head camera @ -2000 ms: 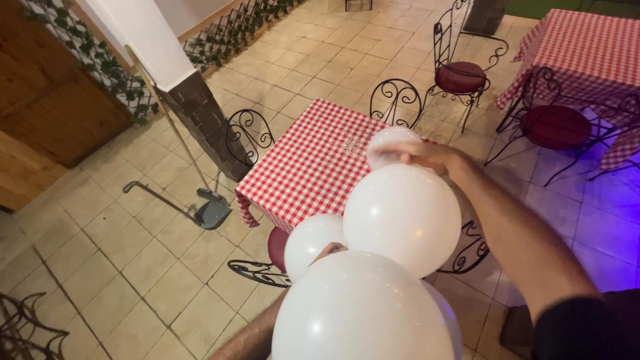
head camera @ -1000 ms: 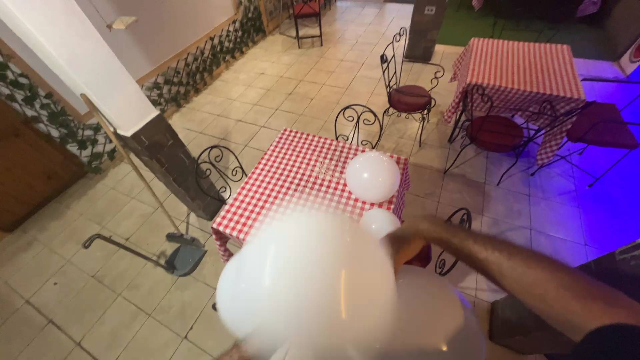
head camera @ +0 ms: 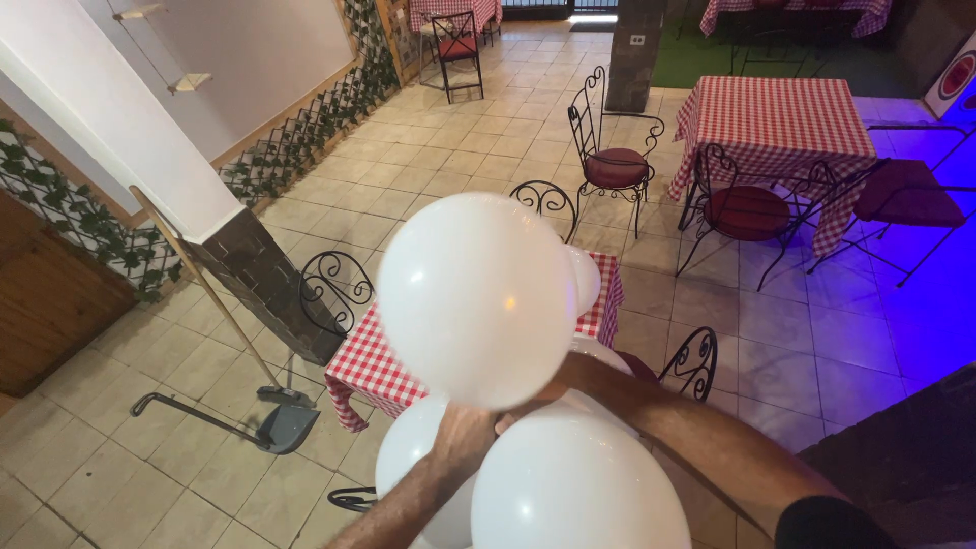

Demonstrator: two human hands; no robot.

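A large white balloon (head camera: 476, 297) stands up above both hands and hides most of their fingers. My left hand (head camera: 463, 435) is at its lower edge, between it and the balloons below. My right hand (head camera: 545, 389) reaches in from the right to the same spot, its fingertips close to the left hand. Another large white balloon (head camera: 579, 488) is nearest to me, below the hands, and a further one (head camera: 408, 450) lies left of it. Smaller white balloons show behind, one (head camera: 583, 278) over the table with a red checked cloth (head camera: 374, 366). What the fingers grip cannot be seen.
Wrought-iron chairs (head camera: 335, 293) surround the near table. A second checked table (head camera: 770, 114) with red-seated chairs (head camera: 616, 168) stands at the right back. A broom (head camera: 221, 305) leans on the pillar (head camera: 267, 282) at left, beside a long-handled dustpan (head camera: 288, 428).
The right hand has moved in from the outer balloons to beside the left hand. A large balloon now stands above both hands. The view has tilted up.
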